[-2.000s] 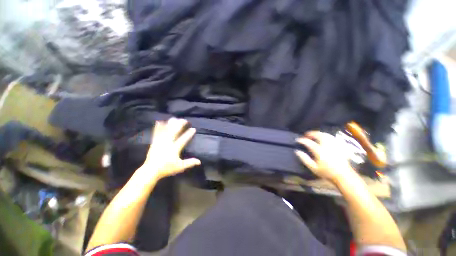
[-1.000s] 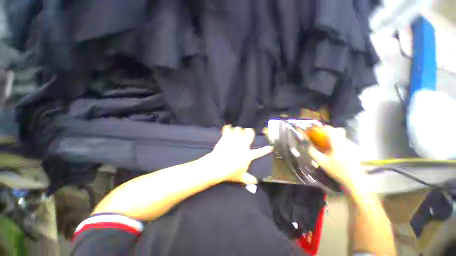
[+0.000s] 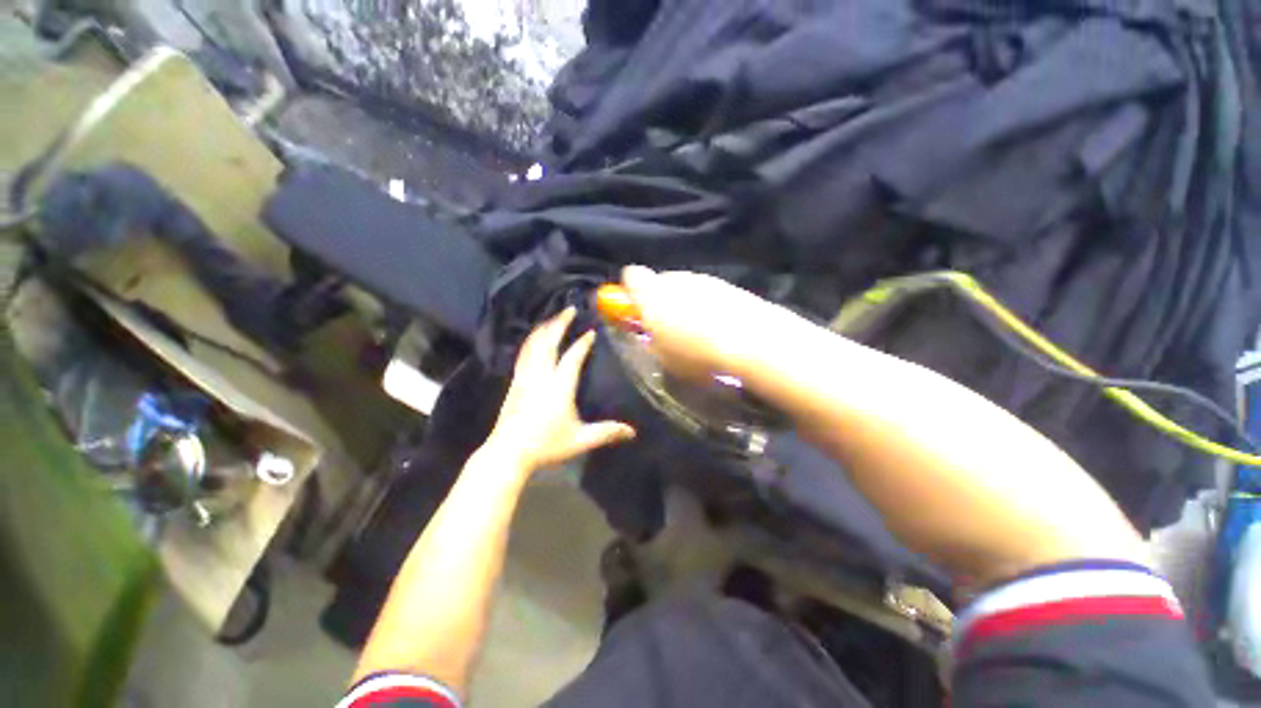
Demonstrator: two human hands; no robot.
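The dark navy garment piece (image 3: pixel 604 394) lies over the narrow pressing board, bunched at its left part. The board's dark padded end (image 3: pixel 376 246) sticks out to the upper left. My right hand (image 3: pixel 667 321) grips the orange handle of the steam iron (image 3: pixel 678 401), whose shiny body is over the garment; my hand and forearm hide part of it. My left hand (image 3: pixel 542 404) rests on the garment just left of the iron, fingers apart and thumb pointing toward the iron. Whether the fingers pinch cloth cannot be told.
A large heap of dark cloth (image 3: pixel 968 166) lies behind the board. A yellow hose (image 3: pixel 1023 329) and a dark cord run right from the iron. Silver-grey mottled sheeting (image 3: pixel 456 56) is at the top. Cardboard (image 3: pixel 159 138) and a box with metal items stand at left.
My right hand has carried the iron left along the board, toward the bunched cloth. My left hand has also moved left. The view has turned toward the board's left end.
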